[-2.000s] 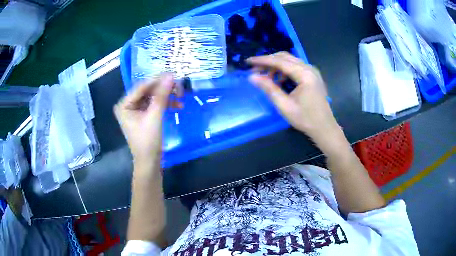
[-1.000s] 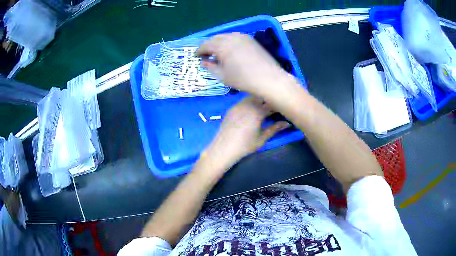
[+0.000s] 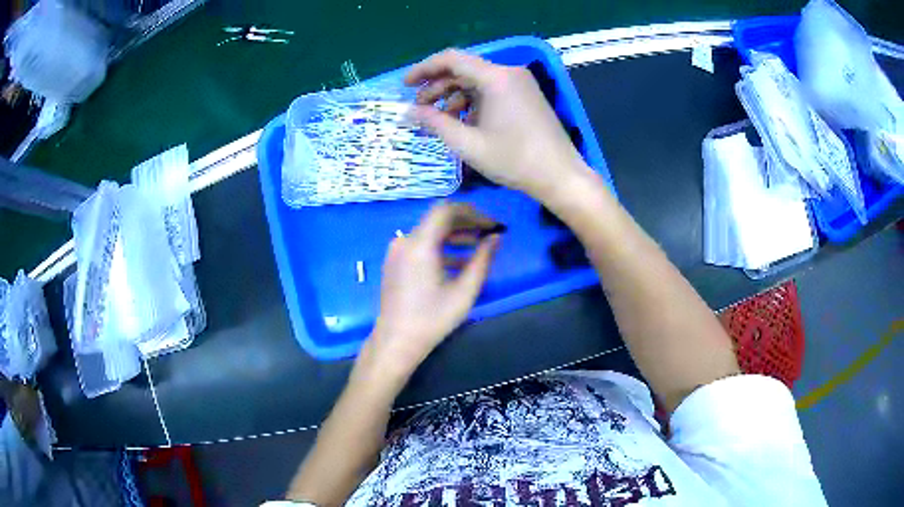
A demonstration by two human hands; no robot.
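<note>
The blue tray (image 3: 322,315) holds a clear parts box (image 3: 297,188) full of white wire leads (image 3: 372,153). Black housings (image 3: 568,252) lie in the tray's right part, partly hidden by my right arm. My left hand (image 3: 436,267) is over the middle of the tray, its thumb and fingers around a small dark piece, likely a black housing (image 3: 493,229). My right hand (image 3: 486,114) is over the right edge of the clear box, fingers curled; whether it holds a lead cannot be told. A short white sleeve (image 3: 361,271) lies on the tray floor.
A green conveyor belt (image 3: 337,30) with a pale rail (image 3: 639,37) runs behind; pieces with pale leads (image 3: 256,35) lie on it. Clear boxes of white strips stand left (image 3: 124,287) and right (image 3: 758,213). A blue bin (image 3: 843,223) is far right, a red stool (image 3: 768,332) below.
My left hand has moved from the tray's right part back to its middle, with a dark piece now visible at the fingertips. My right hand has shifted slightly right over the clear box.
</note>
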